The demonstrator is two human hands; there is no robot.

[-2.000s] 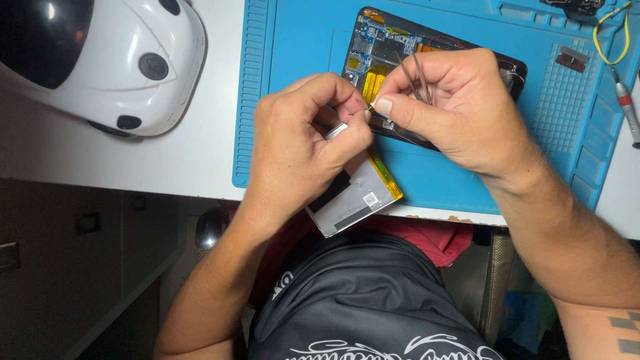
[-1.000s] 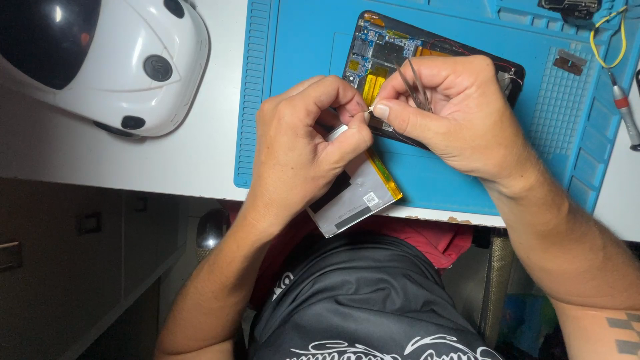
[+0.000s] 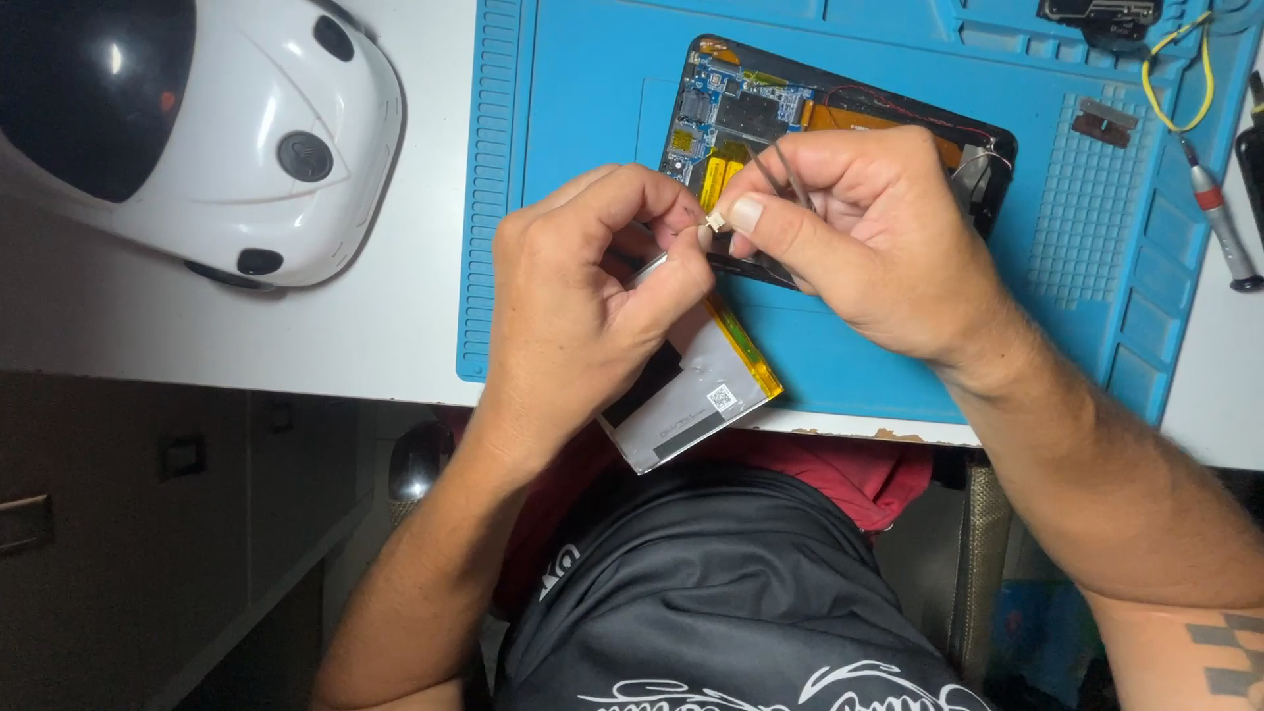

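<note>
My left hand (image 3: 602, 286) grips a flat silver battery pack (image 3: 706, 390) with yellow tape along one edge, which hangs over the table's front edge. Its thumb and fingertip also meet a small white connector (image 3: 716, 222). My right hand (image 3: 859, 237) pinches that connector from the other side, and metal tweezers (image 3: 780, 173) rest between its fingers. Behind both hands lies an opened tablet (image 3: 755, 109) with a blue circuit board, yellow tape and thin wires showing. The hands cover its lower part. Whether the connector's wires run to the battery is hidden.
A blue silicone repair mat (image 3: 592, 118) lies under the tablet. To the left stands a white toy-car-shaped object (image 3: 286, 109). On the right are a red and grey screwdriver (image 3: 1213, 212), a yellow cable (image 3: 1207, 74), a small metal blade (image 3: 1104, 123) and a black part (image 3: 1101, 20).
The fingertips have shifted slightly around the white connector, which shows more clearly between them now. Both hands otherwise stay in place, and the battery and tablet have not plainly moved.
</note>
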